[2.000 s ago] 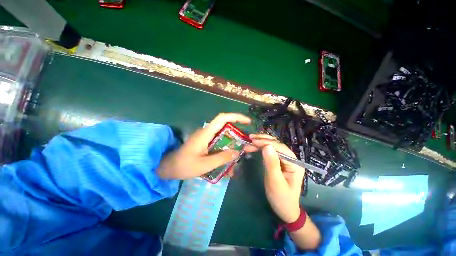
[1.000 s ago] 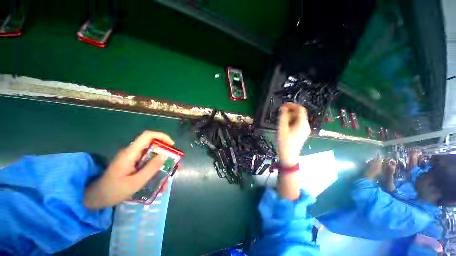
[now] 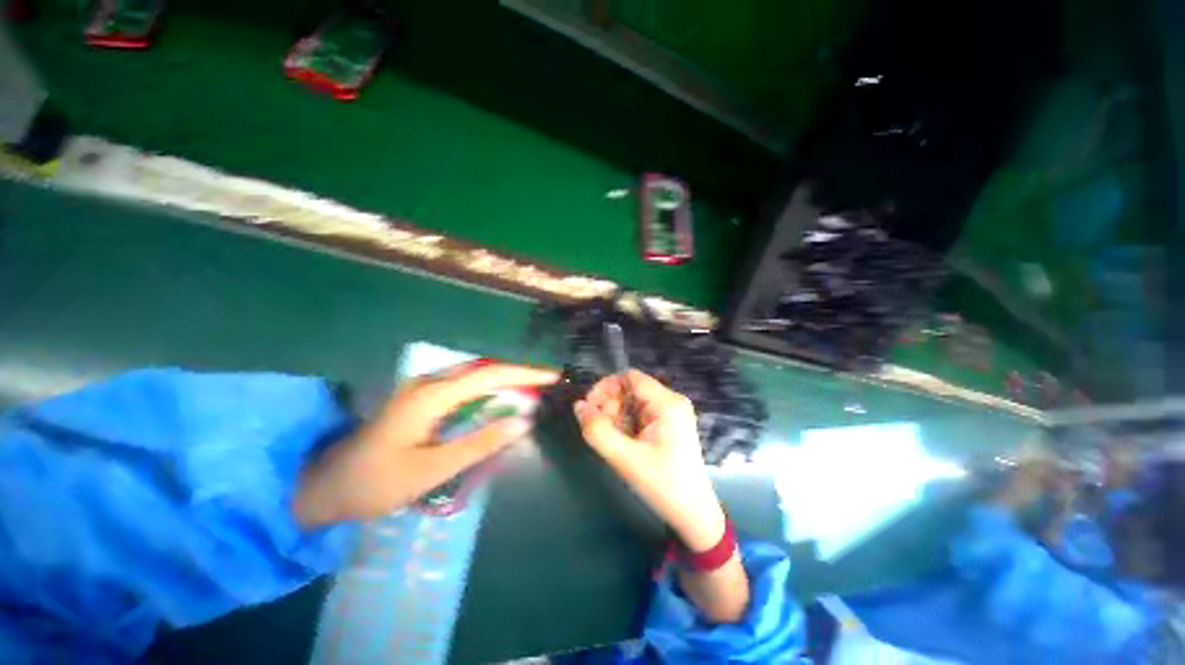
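A red-rimmed phone housing with a green board is held in my left hand, above the top part of a pale blue sticker sheet. My right hand is just right of it, fingers pinched, with a thin grey tool, likely tweezers, sticking up from them. A small dark part shows between the two hands; blur hides which hand touches it. A heap of black parts lies behind and right of my right hand.
A worn edge strip divides the bench from the green belt. The belt carries spaced phone housings. A tilted black bin of black parts stands at the belt edge. Bright pale sheets lie right. Another worker's blue sleeve is far right.
My right hand has come back from beside the black bin to near the phone housing, and the tool now shows upright in it. The view has turned back slightly to the left.
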